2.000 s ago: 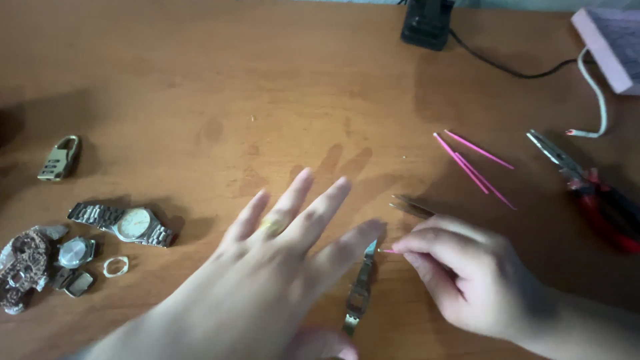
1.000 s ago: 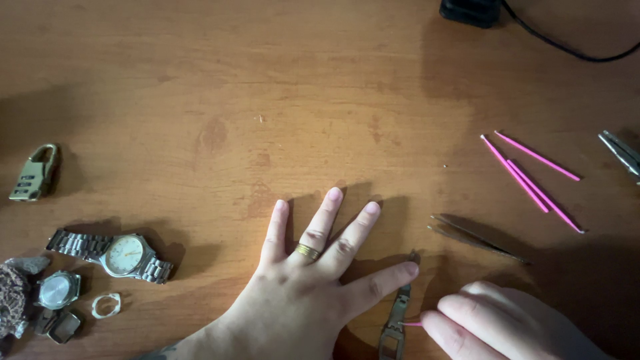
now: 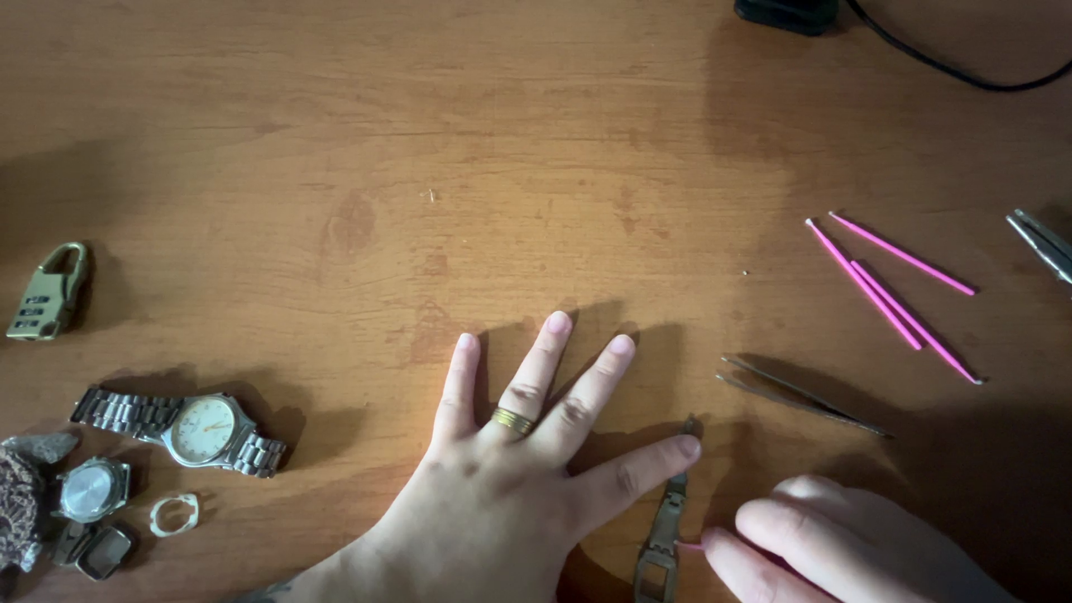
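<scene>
My left hand lies spread, palm down, on the wooden table, a ring on one finger. Its index fingertip presses on the upper end of a metal watch clasp piece, whose lower end runs out of the picture. My right hand, at the lower right, pinches a pink micro applicator brush; the tip touches the side of the metal piece. Most of the brush is hidden by the fingers. Metal tweezers lie just above my right hand.
Several pink micro brushes and pliers' jaws lie at right. At left are a brass combination padlock, a wristwatch, a watch case, a pale ring-shaped part and a knitted item. A black device with a cable stands at top.
The view has moved closer to the table. My right hand, near the clasp piece's upper end two seconds ago, is now lower along it. The left hand stays spread, its index finger at the piece's upper end.
</scene>
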